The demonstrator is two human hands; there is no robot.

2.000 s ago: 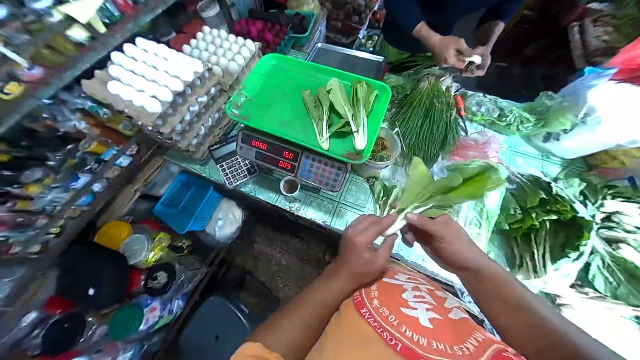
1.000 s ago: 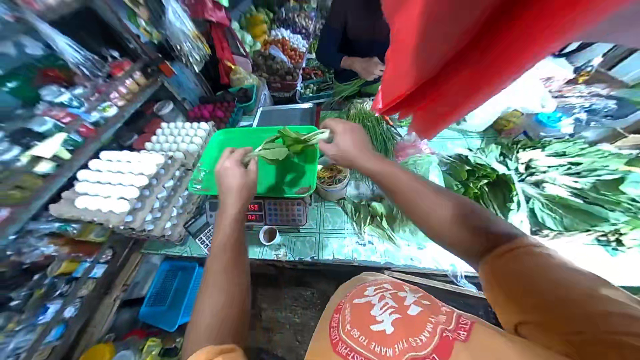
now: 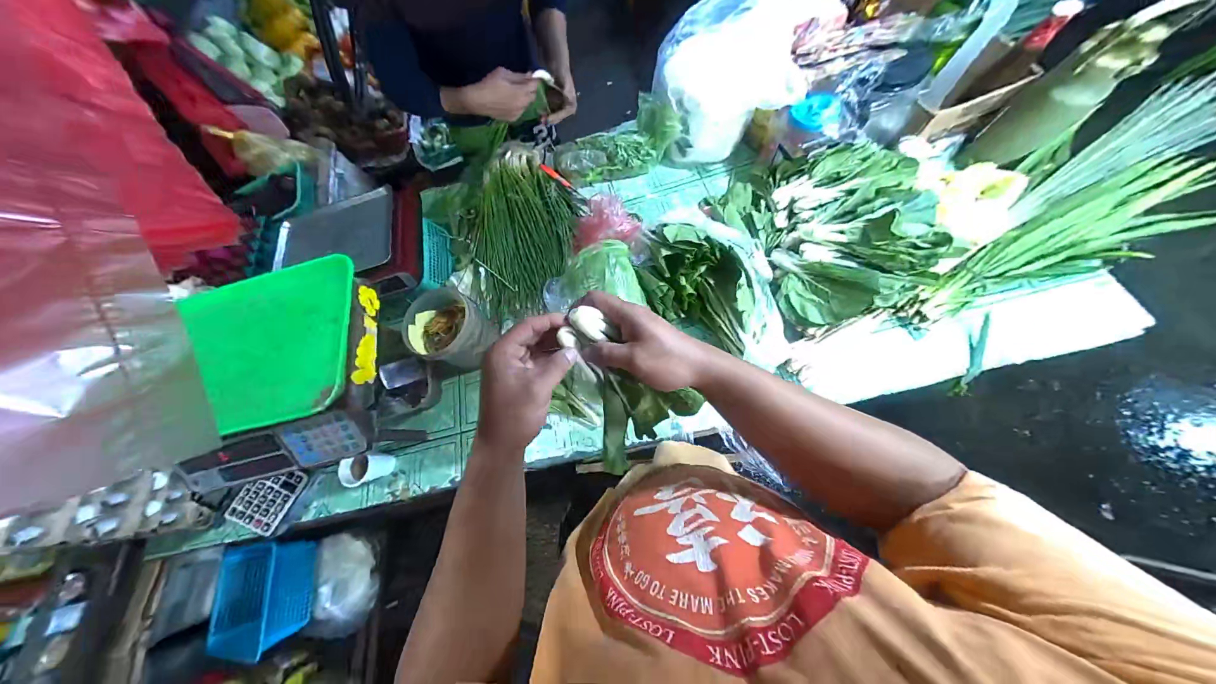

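Observation:
Both my hands hold leafy greens with white stem ends, just past the counter's near edge. My right hand (image 3: 651, 347) grips the bunch of greens (image 3: 636, 404), its pale stem bases up and its leaves hanging down. My left hand (image 3: 522, 375) pinches a smaller white stem end (image 3: 567, 338) against the bunch. Left of the hands, the green scale tray (image 3: 271, 342) lies bare on the digital scale (image 3: 271, 451). A plastic tub (image 3: 456, 332) with scraps stands beside my left hand. Long thin green stalks (image 3: 522, 228) lie beyond it.
More leafy greens (image 3: 845, 228) are heaped at the right. A small cup (image 3: 367, 469) lies near the calculator (image 3: 266, 502) at the counter's edge. Red and clear plastic (image 3: 104, 190) hangs at the left. Across the counter, another person's hands (image 3: 518, 95) hold something small.
The greens that lay on the green tray are off it, and my hands have moved from over the tray to the right with greens in them. The view has swung right.

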